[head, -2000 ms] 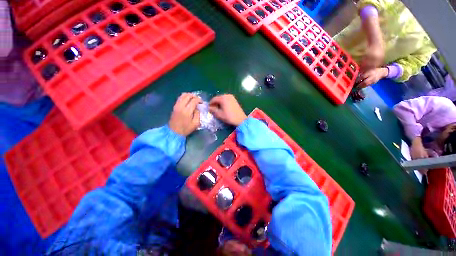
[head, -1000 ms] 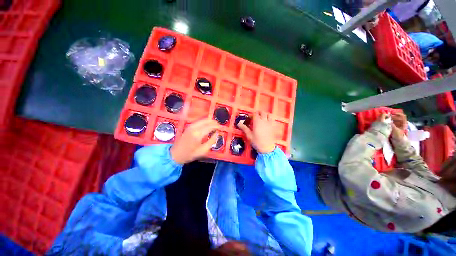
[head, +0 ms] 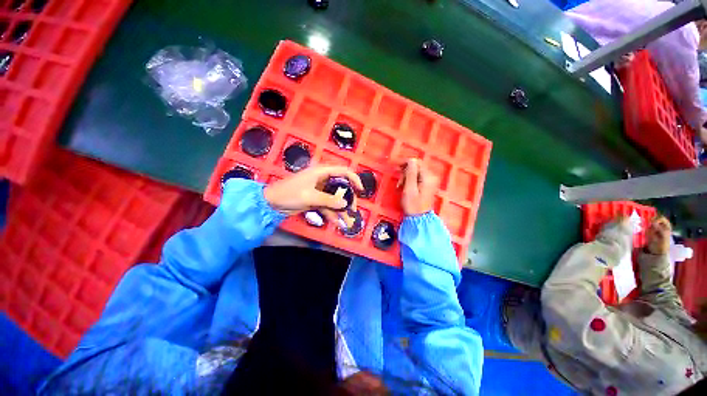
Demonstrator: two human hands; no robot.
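The red parts tray (head: 310, 114) lies tilted in front of me, with several round black units in its left and lower pockets. My left hand (head: 314, 189) holds a round black unit (head: 338, 193) between thumb and fingers over the tray; a pale label shows on its face. My right hand (head: 416, 186) is over the tray's right half, fingers bent close together; whether it holds anything small cannot be seen. A black unit with a pale label (head: 343, 135) sits in a middle pocket. Crumpled clear plastic pieces (head: 194, 83) lie left of the tray.
Spare red trays stand at upper left (head: 58, 85) and lower left (head: 81, 247). Loose black units (head: 432, 49) are spaced along the green surface (head: 372, 39) beyond the tray. A grey metal post (head: 639, 188) juts in at right. Another worker (head: 612, 317) sits at lower right.
Since one second ago, my left hand has taken hold of a black unit above the tray. My right hand has moved off the labelled unit. Earlier, both hands were at the clear plastic.
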